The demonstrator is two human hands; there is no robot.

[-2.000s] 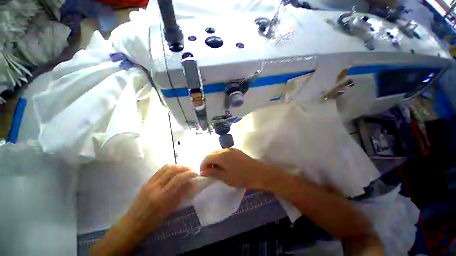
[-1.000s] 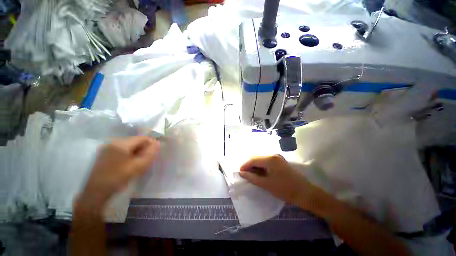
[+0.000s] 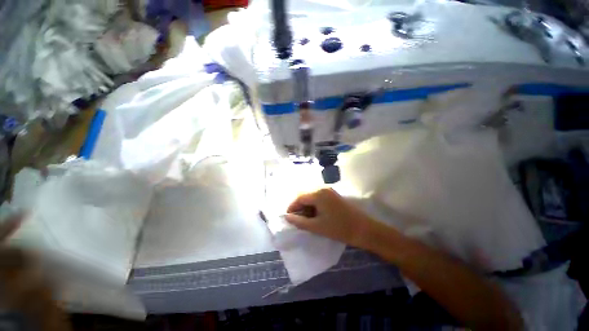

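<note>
My right hand (image 3: 323, 214) pinches the small cut piece (image 3: 311, 255) just in front of the needle area; the piece hangs over the ruler strip. The garment panel (image 3: 445, 181) spreads to the right of and below the machine head (image 3: 361, 71). My left hand (image 3: 26, 278) is blurred and partly cut off at the left edge, beside the stack of cut pieces (image 3: 84, 226); whether it holds anything cannot be told. The presser foot area is washed out by bright light, with a dark round knob (image 3: 330, 167) right of it.
Sewn work (image 3: 161, 129) lies rumpled left of the head. A bundle of white fabric (image 3: 58, 52) is at the upper left. The ruler strip (image 3: 206, 273) runs along the front table edge. A dark parts tray (image 3: 549, 187) is at the right.
My left hand has moved from beside the right hand out to the far left, over the stack. My right hand still holds the small piece. The camera view has shifted.
</note>
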